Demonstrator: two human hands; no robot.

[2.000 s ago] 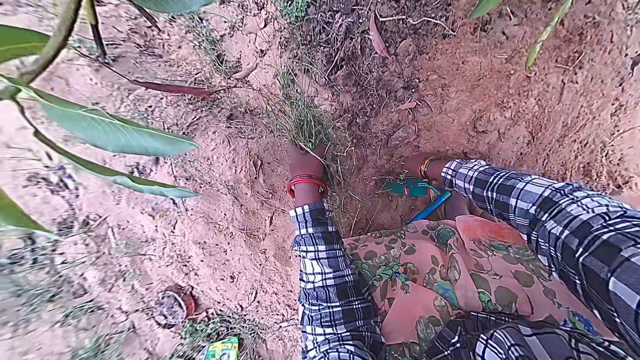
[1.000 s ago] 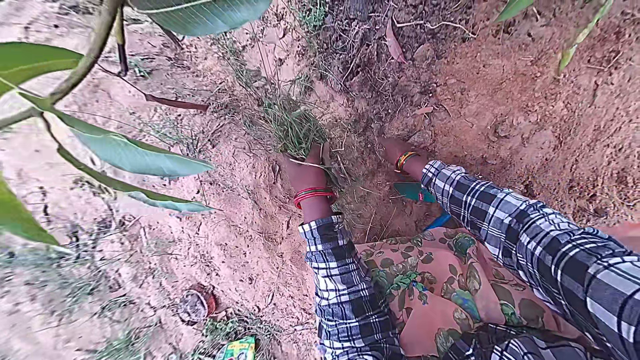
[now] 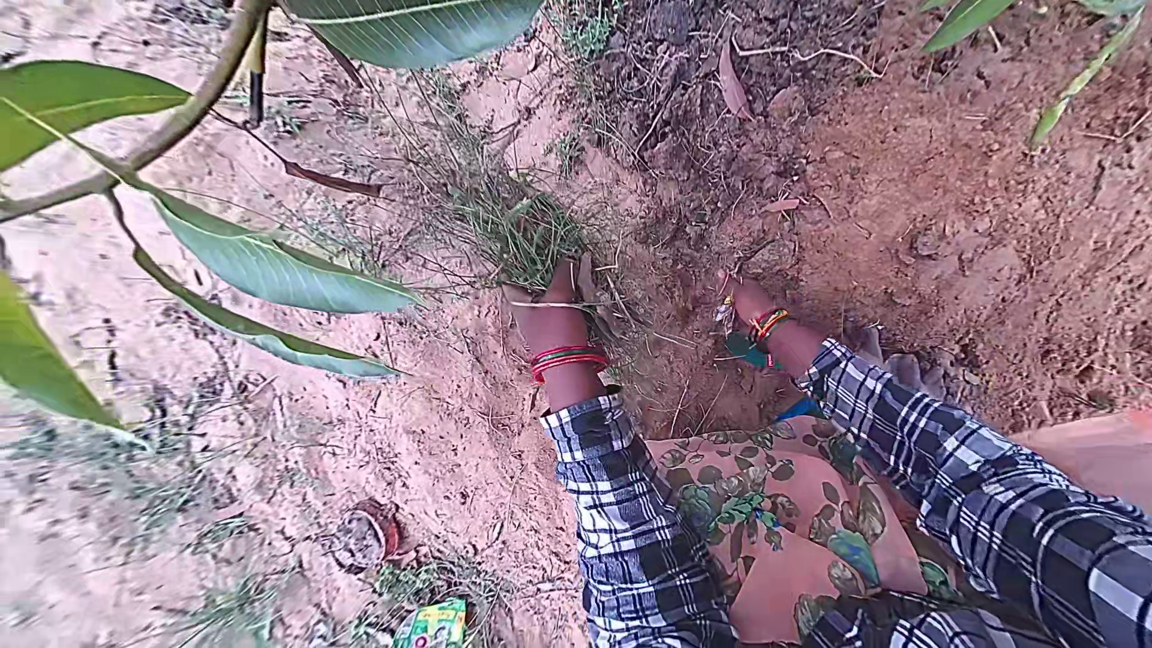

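Observation:
My left hand (image 3: 553, 315) is closed around a bunch of green grass (image 3: 526, 234), whose blades spread out beyond the fingers over the sandy soil. To its right my right hand (image 3: 749, 301) reaches down to the dark soil, its fingertips at a small, pale, shiny scrap (image 3: 725, 312); whether it grips this scrap is unclear. Just below that wrist lies a green flat thing (image 3: 749, 349), partly hidden by the hand. A blue piece (image 3: 798, 409) shows between my right forearm and the floral cloth (image 3: 783, 504) over my lap.
Leafy branches (image 3: 198, 108) hang across the upper left, near the camera. A broken reddish cup or pot (image 3: 366, 535) and a green and yellow packet (image 3: 432, 625) lie at the lower left. Dark loose soil (image 3: 684, 99) with roots and dry leaves is at the top; reddish earth (image 3: 972, 243) lies right.
My right hand has moved up and away from my lap, off the green flat thing. My left hand keeps hold of the grass. The pale scrap now shows at my right fingertips.

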